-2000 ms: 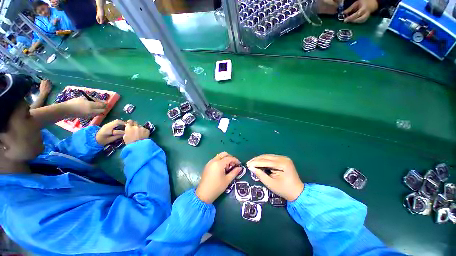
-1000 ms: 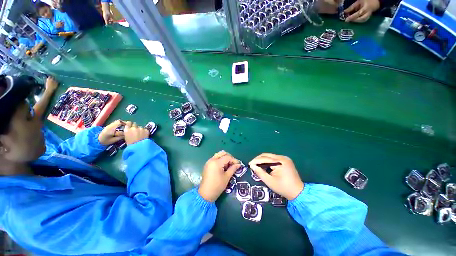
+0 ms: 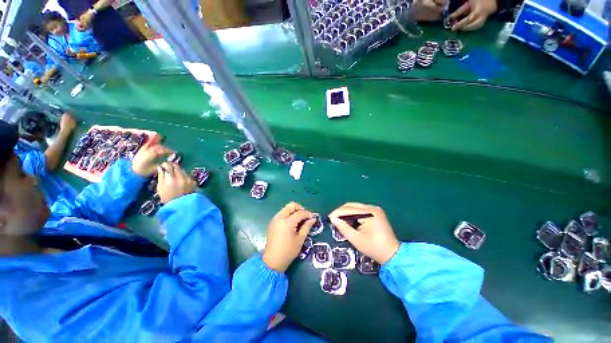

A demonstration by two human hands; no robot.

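Observation:
My left hand is bare and pinches a watch housing between thumb and fingers at its right edge. My right hand holds thin black tweezers like a pen, with the fingertips close to that housing; the tip is too small to make out. Several silver-rimmed housings lie clustered on the green bench just below and between my hands. One is partly covered by my right fingers.
A single housing and a pile lie right. More housings lie by the metal post. A white device lies beyond. A neighbour in blue works left beside a red-pink tray. A blue box stands far right.
My hands stay nearly in place around the housing. The white device has shifted right along the bench. The neighbour's hands have moved apart, one towards the tray. The view has shifted slightly.

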